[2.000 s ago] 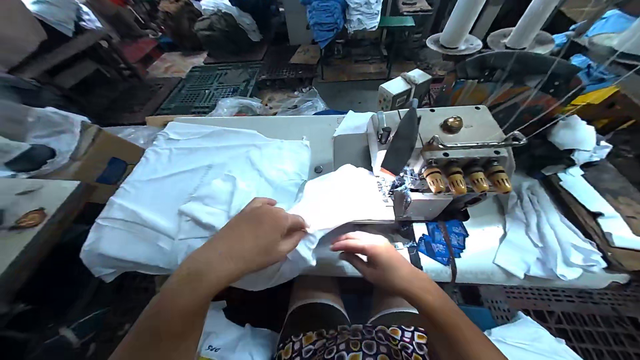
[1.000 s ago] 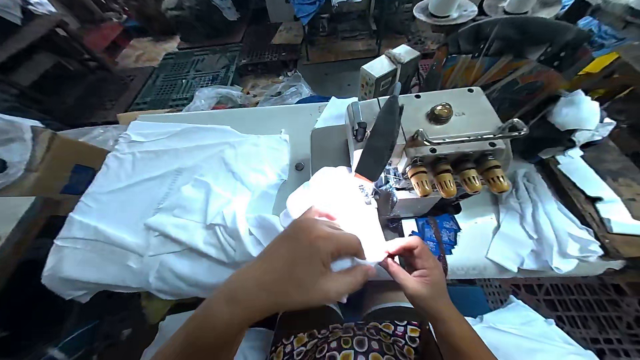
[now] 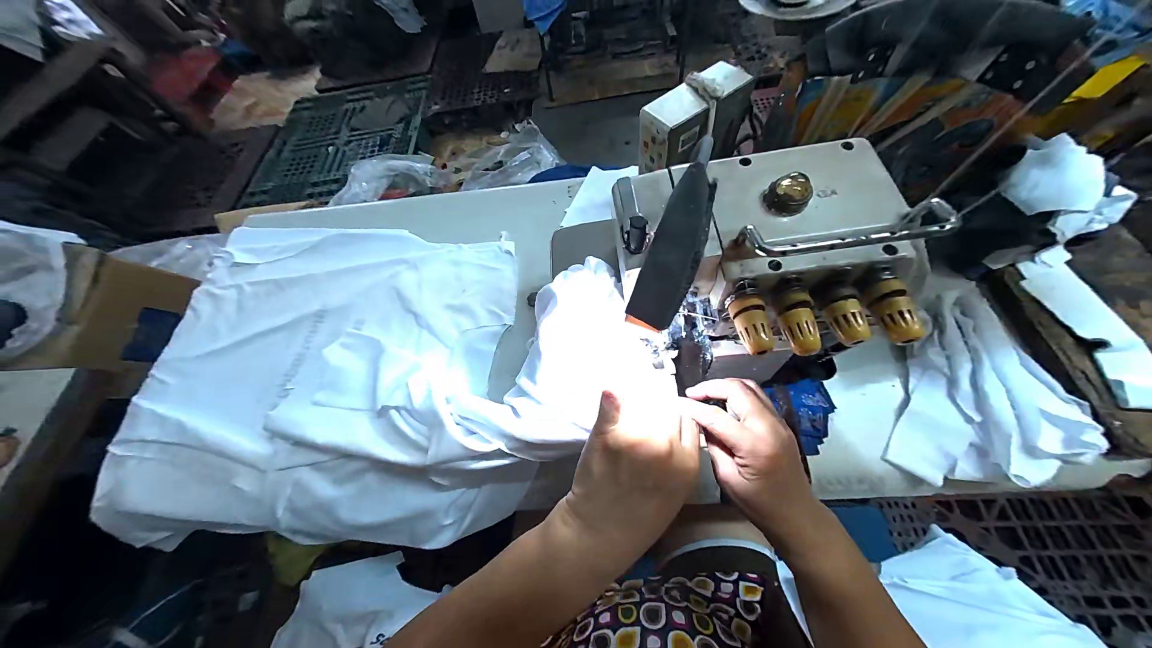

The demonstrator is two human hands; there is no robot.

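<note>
An overlock sewing machine (image 3: 819, 207) with yellow tension knobs stands right of centre. White fabric (image 3: 306, 360) spreads over the left of the table, and a gathered part of it reaches the brightly lit needle area. My left hand (image 3: 639, 459) grips the fabric edge just in front of the presser foot. Close against it on the right, my right hand (image 3: 742, 441) pinches the same edge between thumb and fingers. Glare hides the exact fingertip contact. A dark blade-shaped guard (image 3: 675, 247) with an orange tip slants above the needle area.
Folded white cloth pieces (image 3: 990, 387) lie at the table's right. Blue labels (image 3: 801, 414) sit beside my right hand. A small control box (image 3: 693, 112) stands behind the machine, and a cardboard box (image 3: 117, 306) is at the left. More white cloth (image 3: 981, 594) hangs below the table edge.
My hands, apart two seconds ago, are now close together by the presser foot. My left hand has moved in toward the needle area with the fabric. The view has shifted closer to the machine.
</note>
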